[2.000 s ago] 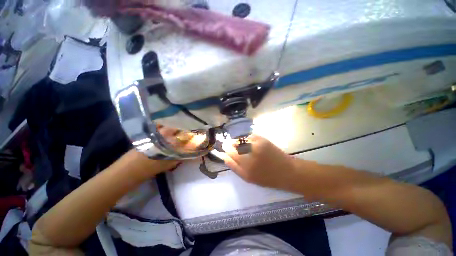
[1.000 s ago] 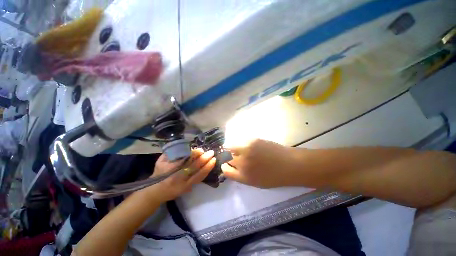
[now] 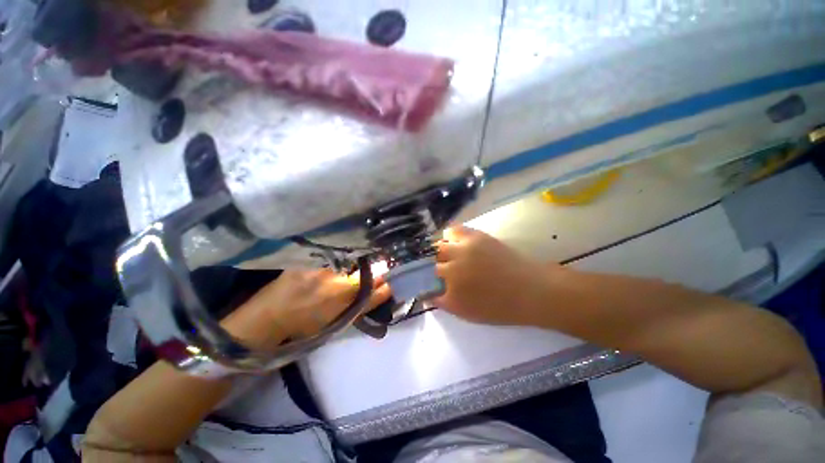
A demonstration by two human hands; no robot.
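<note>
The white sewing machine head (image 3: pixel 317 172) with a blue stripe fills the upper middle. My left hand (image 3: pixel 312 303) lies beside the needle area, partly behind the curved metal guard (image 3: pixel 163 303). My right hand (image 3: pixel 479 276) is on the other side, with its fingertips close to the grey round part (image 3: pixel 416 282). A small dark cloth end (image 3: pixel 375 324) shows under the fingers of my left hand, which hold it at the needle. My right fingertips are partly hidden, and their grip cannot be made out. The needle and presser foot are hidden behind the head.
A pink cloth strip (image 3: pixel 362 86) lies on the head. A yellow loop handle (image 3: pixel 583 190) shows under the arm. Black and white garments (image 3: pixel 68 235) are heaped at left. Measuring-tape markings (image 3: pixel 479 389) run along the table (image 3: pixel 362 375). A grey flat piece (image 3: pixel 782 212) lies at right.
The view has shifted and turned since one second ago, so the machine head sits further right. Both hands remain at the needle area. Less of the dark cloth shows between them.
</note>
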